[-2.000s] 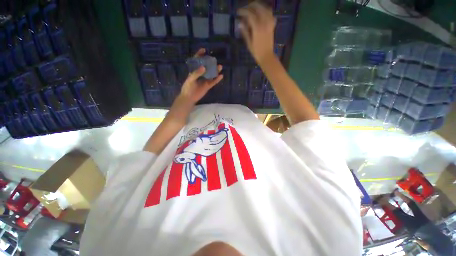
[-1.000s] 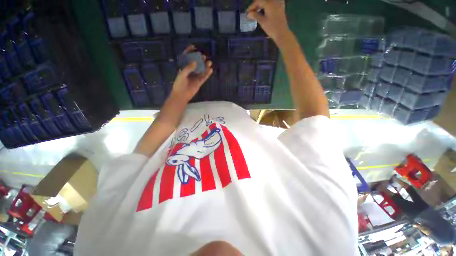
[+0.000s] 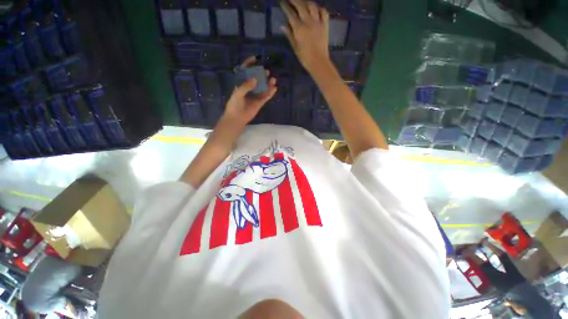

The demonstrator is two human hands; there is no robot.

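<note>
My left hand (image 3: 252,90) is shut on a small stack of grey-blue rectangular pieces (image 3: 254,80), held over the middle of the black tray (image 3: 274,113). My right hand (image 3: 307,34) is over the far row of dark blue-edged housings. Its fingers are apart and no piece shows in them; what lies under the palm is hidden. Several housings in that row bear a pale grey piece (image 3: 227,22) at their near end, including one to the right of my right hand (image 3: 337,32). The near-row housings (image 3: 185,95) show no such pale pieces.
Dark stacked trays of housings (image 3: 68,81) stand at the left. A clear blister tray (image 3: 436,93) and a stack of filled blister trays (image 3: 523,112) are at the right on the green bench (image 3: 383,75). Cardboard boxes (image 3: 84,218) and red stools (image 3: 509,233) stand on the floor.
My right hand has moved left along the far row, off the rightmost pale piece it was touching a second ago. My left hand still holds the stack. The camera view has shifted.
</note>
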